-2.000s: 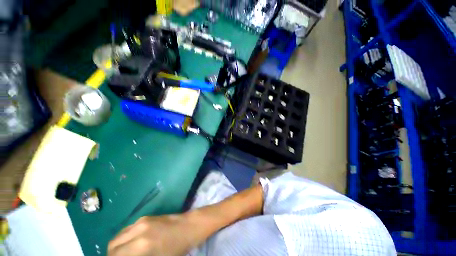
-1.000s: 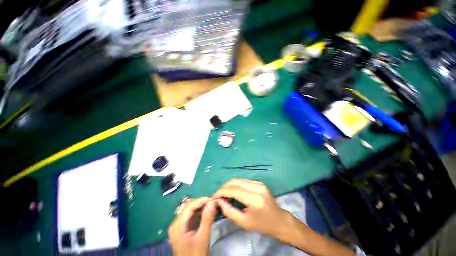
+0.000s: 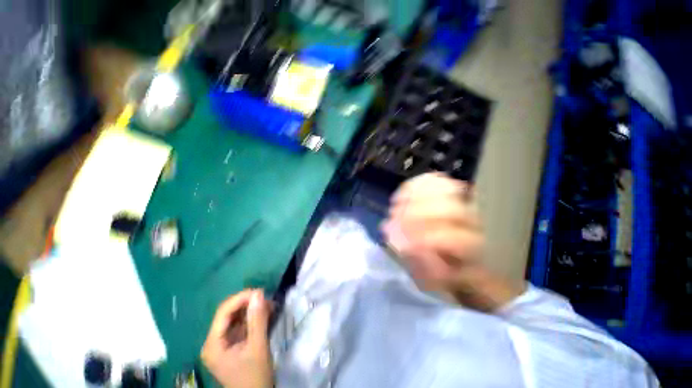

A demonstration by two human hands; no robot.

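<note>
The picture is blurred. My left hand is at the bottom centre over the mat's front edge, thumb and fingertips close together; I cannot tell if something small is between them. My right hand is heavily blurred, curled, in front of the black compartment tray and above my lap; its contents are not visible. An opened watch body lies on the green mat. Dark thin tweezers lie on the mat between it and my hands. A black square part lies on the paper edge.
White paper with dark parts is at lower left. A yellowish sheet and a round tub are beyond. The blue soldering station and yellow sponge are at the back. Blue shelving stands right.
One second ago both hands were together over the mat's front edge; now they are apart, my right hand over beside the compartment tray. The view has swung to the right.
</note>
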